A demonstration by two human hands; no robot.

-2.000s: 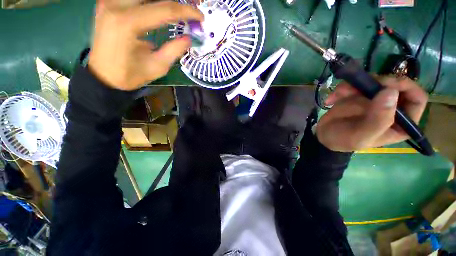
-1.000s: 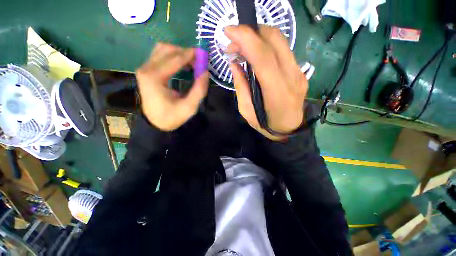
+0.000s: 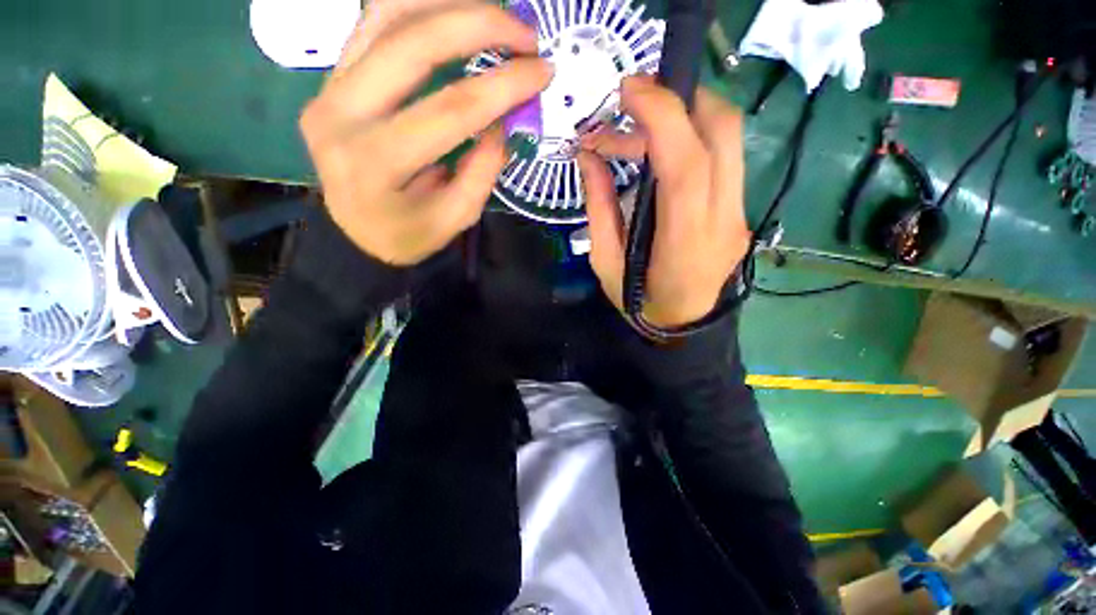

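The white slotted fan housing (image 3: 553, 192) lies open at the bench's near edge, partly covered by both hands. My left hand (image 3: 421, 126) holds the purple battery cell (image 3: 525, 117) over the left part of the housing. My right hand (image 3: 673, 198) has thumb and finger at thin lead wires (image 3: 597, 120) near the housing's centre. The black soldering iron (image 3: 684, 48) lies in the same hand, pointing to the top edge. Its tip is out of view. The cord runs down past the palm.
A white round cover (image 3: 307, 30) lies at the back left. Dark pliers (image 3: 887, 168), a coppery coil (image 3: 907, 231) and a crumpled white cloth (image 3: 815, 39) lie to the right. Fans (image 3: 42, 270) stand at the far left. Cardboard boxes (image 3: 986, 360) are at the lower right.
The right hand has come from the right side to the housing, the iron turned upward in it. The left hand moved away with the battery, then back over the housing. The view has shifted.
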